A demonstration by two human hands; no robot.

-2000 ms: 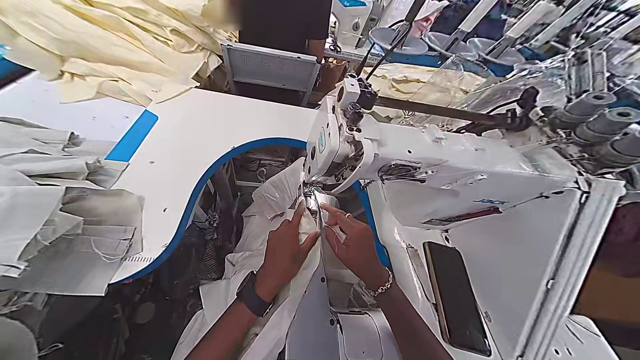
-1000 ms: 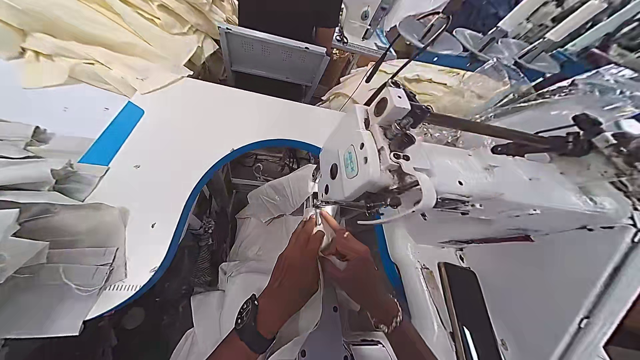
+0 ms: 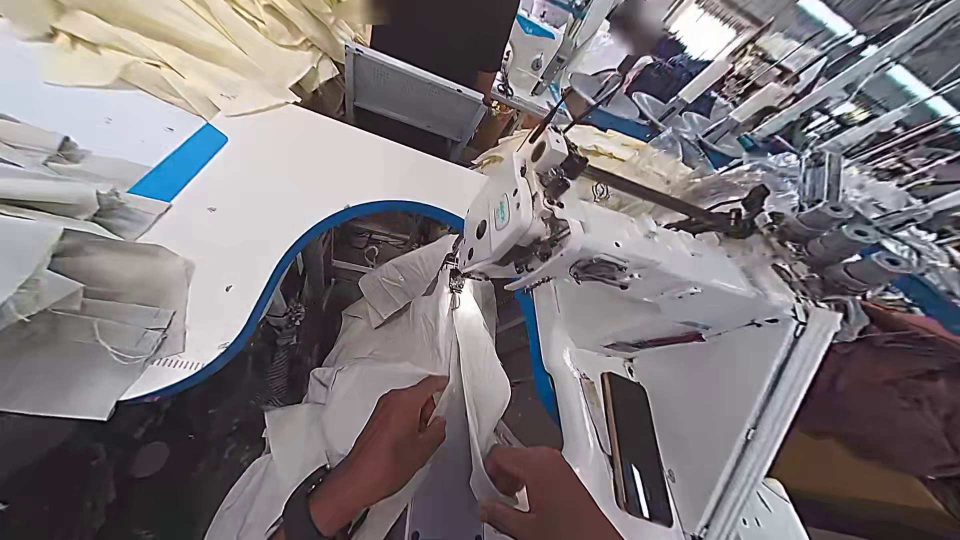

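A white industrial sewing machine has its needle area lit near the middle of the view. Off-white fabric runs from under the presser foot down toward me and hangs over both sides of the machine's narrow arm. My left hand, with a dark watch at the wrist, pinches the fabric left of the seam between thumb and fingers. Lower right, my right hand has its fingers curled around the fabric's right edge. Both hands are well below the needle, apart from each other.
A white table with a blue curved edge lies left, bearing grey-white fabric pieces and cream fabric. A smartphone rests on the machine's right side. Thread cones stand at right. Part of a person shows behind a metal frame.
Both hands have moved from beside the needle down toward me and are farther apart. More of the fabric below the presser foot is uncovered.
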